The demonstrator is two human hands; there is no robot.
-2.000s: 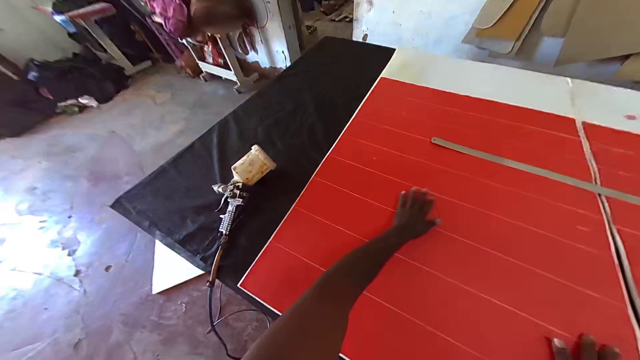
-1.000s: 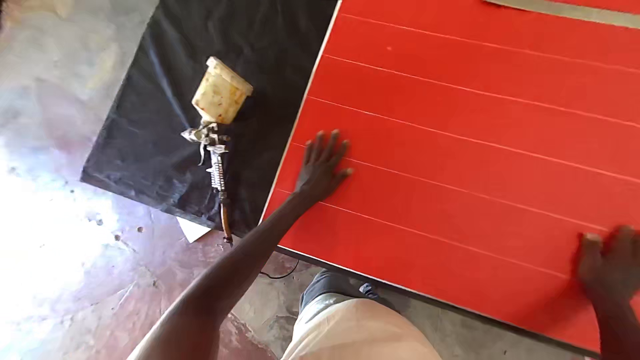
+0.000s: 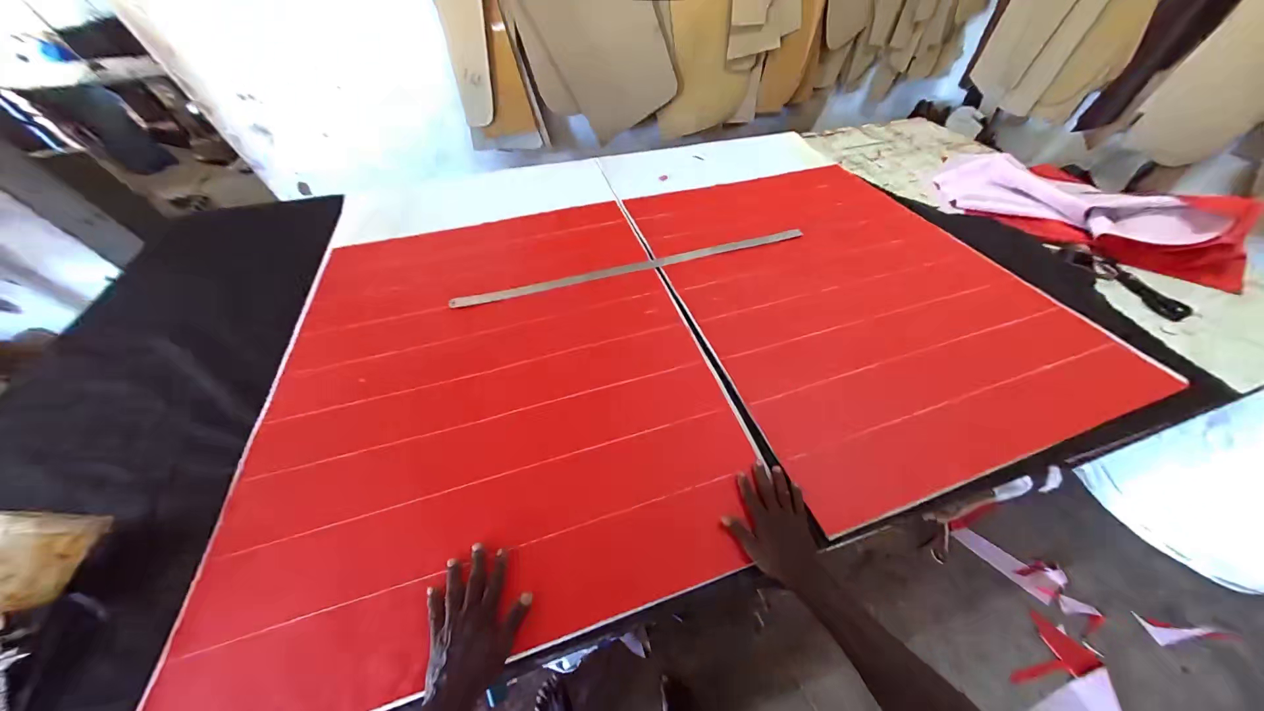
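My left hand (image 3: 472,622) lies with fingers spread on the near part of the left red sheet (image 3: 474,395), which carries thin pale parallel lines. Near that sheet's right corner, my right hand (image 3: 775,528) rests palm down, fingertips beside the narrow dark gap. Beyond the gap lies a second lined red sheet (image 3: 918,336). A metal ruler (image 3: 627,270) crosses both sheets toward the far side. Neither hand holds anything. Black material (image 3: 148,375) spreads under and left of the sheets.
A stained cup of a spray gun (image 3: 49,558) is partly visible at the left edge. Scissors (image 3: 1136,286) and pink and red material (image 3: 1116,212) lie at the right. Brown card patterns (image 3: 602,59) hang on the wall. Scraps (image 3: 1066,642) litter the floor.
The view has swung right and up, bringing the second red sheet and the scissors into sight. Both hands stay flat on the red sheet.
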